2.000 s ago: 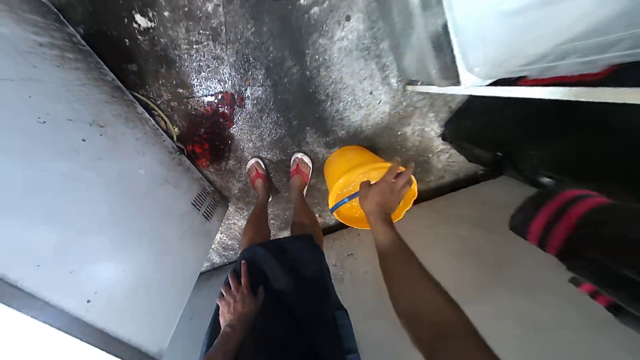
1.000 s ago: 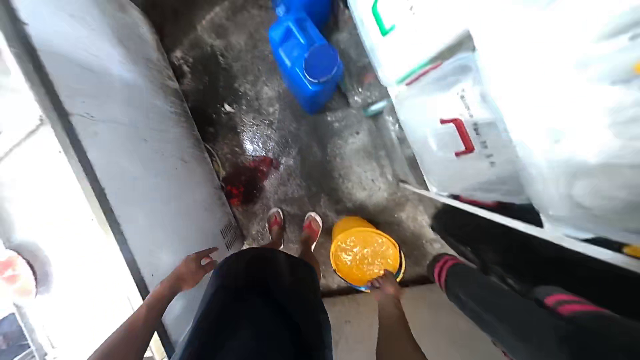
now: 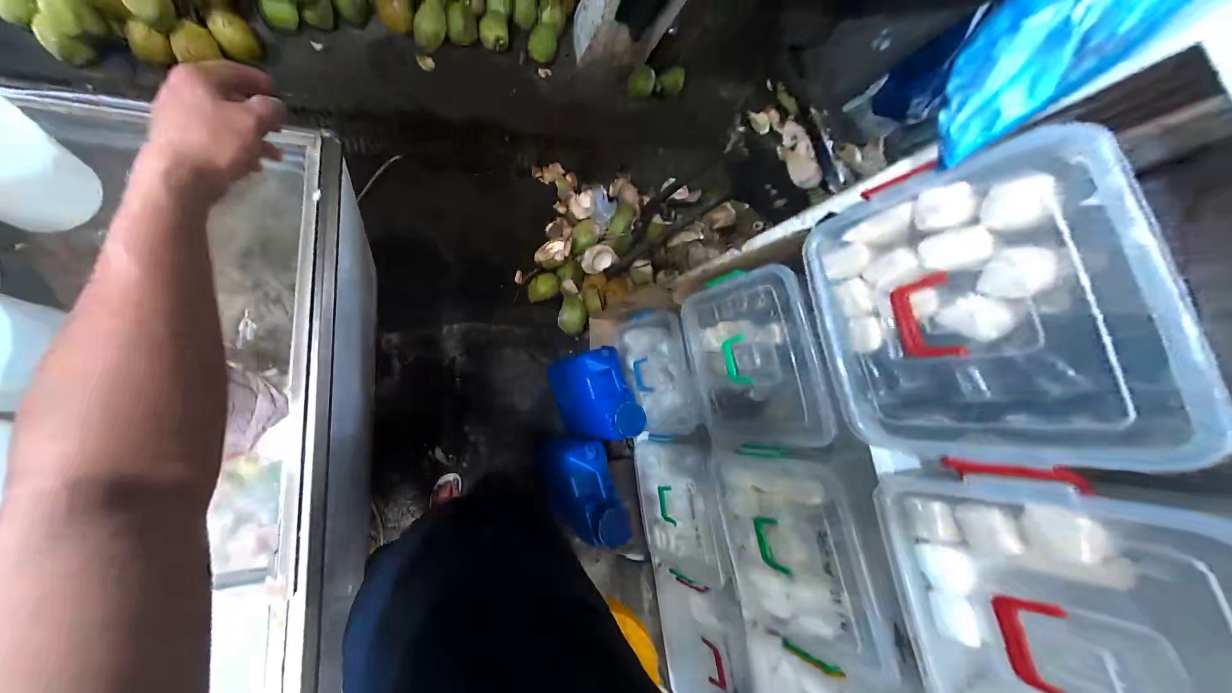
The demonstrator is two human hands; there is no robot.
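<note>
My left hand [image 3: 214, 120] is raised at the upper left, above the top edge of a glass-topped case [image 3: 313, 289]. Its fingers are partly curled, and I cannot tell whether they touch the rim. Only part of the yellow bucket [image 3: 632, 640] shows at the bottom, beside my dark clothing. My right hand is out of view, so its hold on the bucket cannot be seen. One foot in a sandal [image 3: 446, 488] shows on the dark floor between the case and two blue jerrycans [image 3: 595, 393].
Clear lidded bins [image 3: 1011, 298] holding whitish pieces line the right side. Cut coconut husks [image 3: 587, 241] lie in a heap on the floor ahead. Green coconuts [image 3: 452, 24] stand in a row along the far edge. A blue plastic sheet [image 3: 1020, 67] hangs at the upper right.
The view has swung far up and forward. My left hand, low near the case's side before, is now raised over its edge. My right hand, at the bucket's rim before, has left the view.
</note>
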